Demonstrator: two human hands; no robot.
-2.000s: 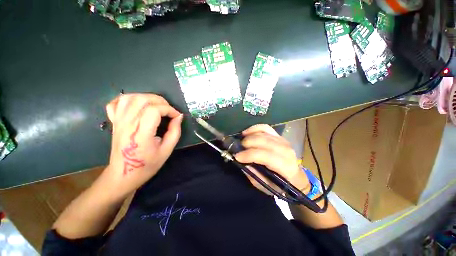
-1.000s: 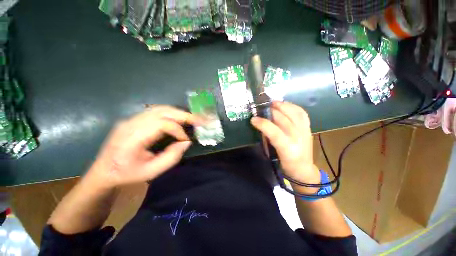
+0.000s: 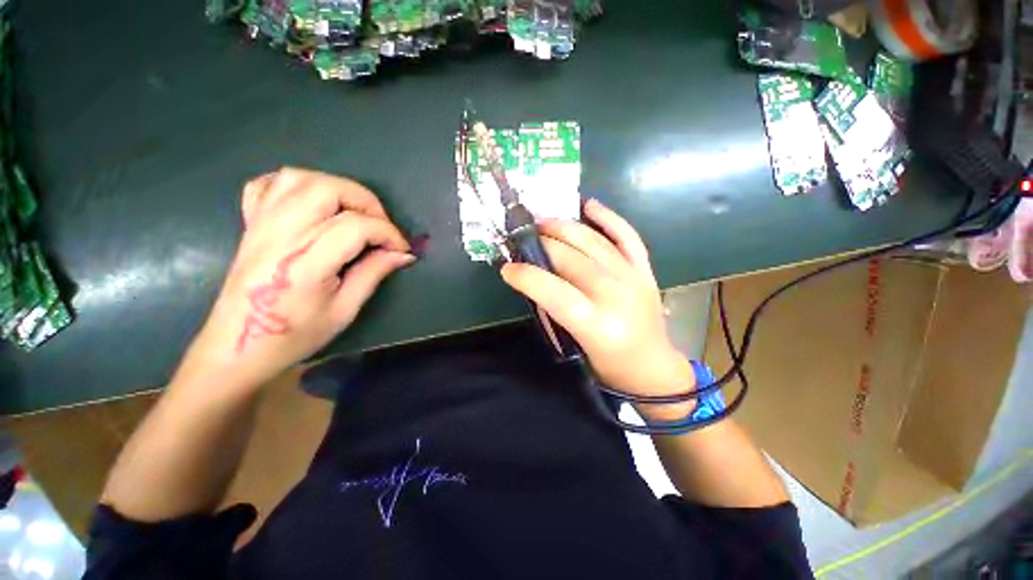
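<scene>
Two green and silver-white circuit boards point(image 3: 551, 170) lie side by side on the dark green mat, partly under my right hand and the iron. My right hand point(image 3: 595, 289) holds a dark soldering iron point(image 3: 523, 240), its tip and thin metal tube over the left part of the boards. The frames do not show clearly whether the tip touches. My left hand point(image 3: 323, 255) is left of the boards, thumb and forefinger pinching a tiny dark red component point(image 3: 419, 244) just above the mat.
Loose heaps of boards lie at the back point(image 3: 374, 34) and at the far left point(image 3: 34, 295). Several boards point(image 3: 793, 130) lie at the right near an orange and white roll point(image 3: 912, 25). Black cables point(image 3: 782, 297) run right over the bench edge. An open cardboard box point(image 3: 906, 374) stands below.
The boards that lay apart are now side by side. My left hand has left the board it was touching and pinches the component. My right hand has swung the iron tip leftward over the boards.
</scene>
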